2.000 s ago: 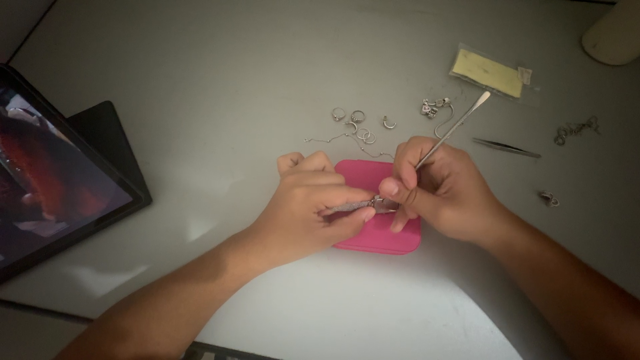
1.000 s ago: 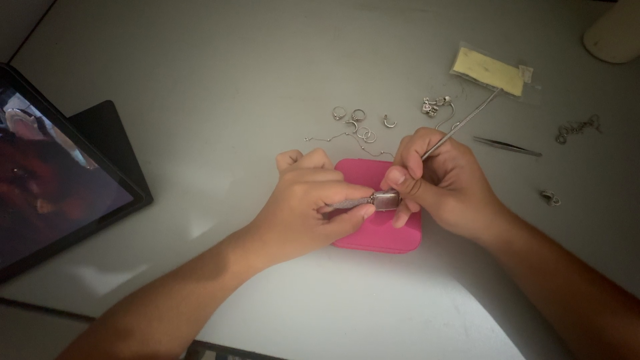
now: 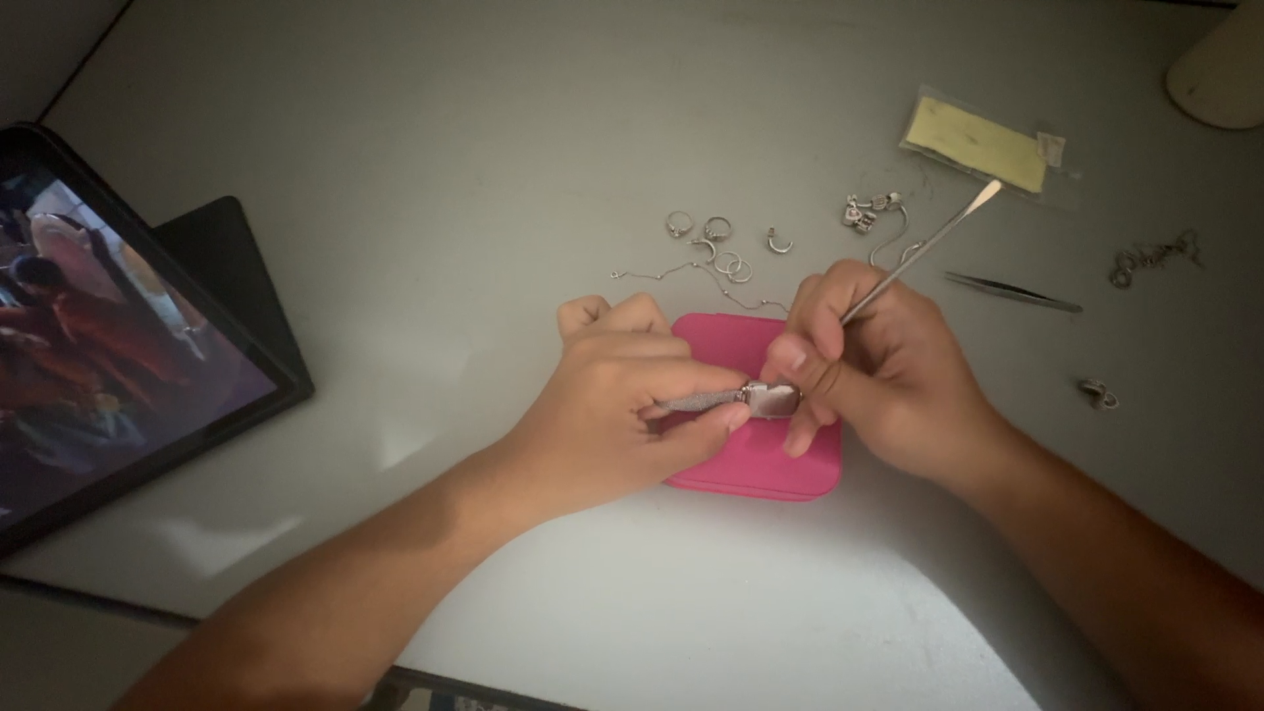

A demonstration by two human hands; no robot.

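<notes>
Over a pink case (image 3: 755,464), my left hand (image 3: 632,395) pinches a silver-coloured piece (image 3: 772,399), seemingly a watch with a mesh band, between thumb and forefinger. My right hand (image 3: 869,365) grips a thin metal tool with a flattened, spatula-like tip (image 3: 923,249) that points up and right. Its fingers touch the right end of the silver piece; the tool's lower end is hidden. Just beyond the case lie several rings (image 3: 717,229), a small hoop (image 3: 779,241) and a fine chain (image 3: 726,290). A charm bracelet (image 3: 861,213) lies above my right hand.
Tweezers (image 3: 1014,292), a tangled chain (image 3: 1150,259) and a small jewellery piece (image 3: 1097,394) lie to the right. Behind them are a yellow cloth or pad in a clear bag (image 3: 976,143) and a pale cylindrical object (image 3: 1220,74). A tablet (image 3: 118,346) stands at the left.
The silver piece between my hands has turned, showing a broad flat face that was not visible two seconds ago. The tool in my right hand has shifted its tilt. My left hand has stayed nearly still.
</notes>
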